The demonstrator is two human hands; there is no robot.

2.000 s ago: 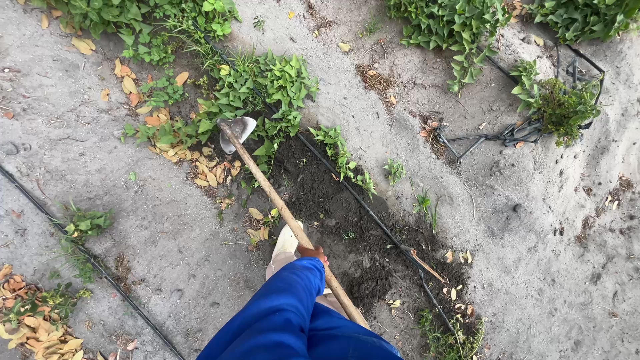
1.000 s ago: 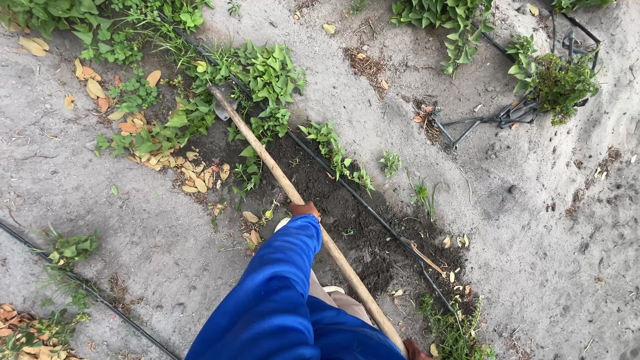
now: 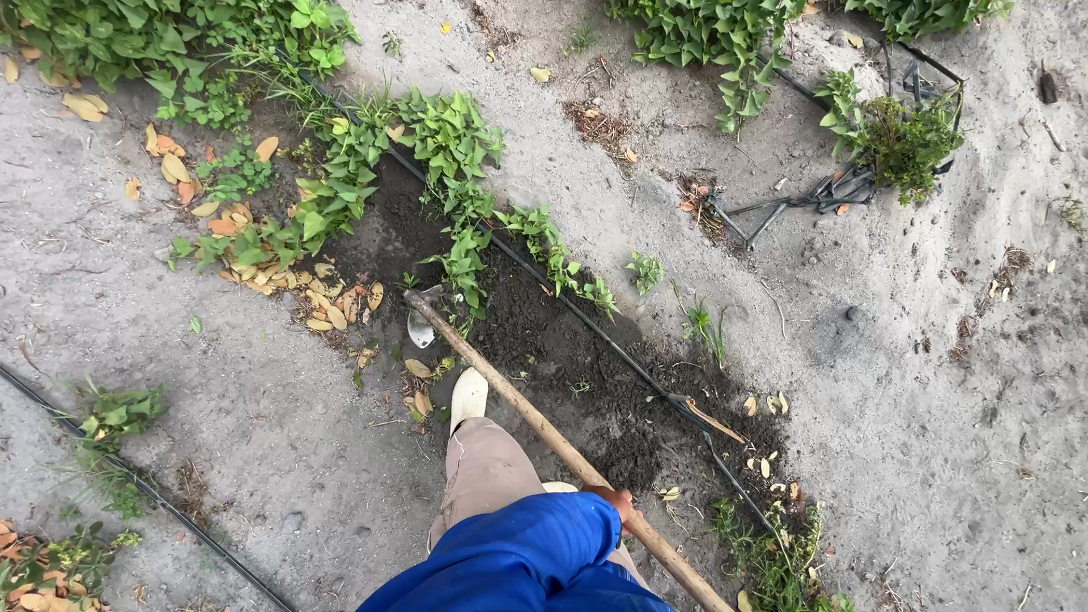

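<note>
My left hand [image 3: 615, 501], below the blue sleeve [image 3: 535, 535], is closed around the wooden handle [image 3: 544, 425] of a hoe. My right hand is outside the picture. The handle slants from the lower right up to the hoe's metal blade [image 3: 422, 328], which is at the left edge of the dark, loosened soil [image 3: 544, 340]. Green leafy vines [image 3: 463, 255] trail just beyond the blade. A black irrigation hose [image 3: 595, 327] crosses the dark soil on the right of the handle.
A white boot [image 3: 469, 396] is planted just below the blade. Another black hose [image 3: 153, 493] runs across the lower left. Dry yellow leaves [image 3: 327, 306] lie left of the blade. Tangled black tubing [image 3: 837, 191] and a leafy weed [image 3: 909, 144] are at upper right.
The hoe has been drawn back toward me, its blade now nearer the boot. My left hand has moved down and to the right with the handle. A hand at the lower handle end has gone out of view.
</note>
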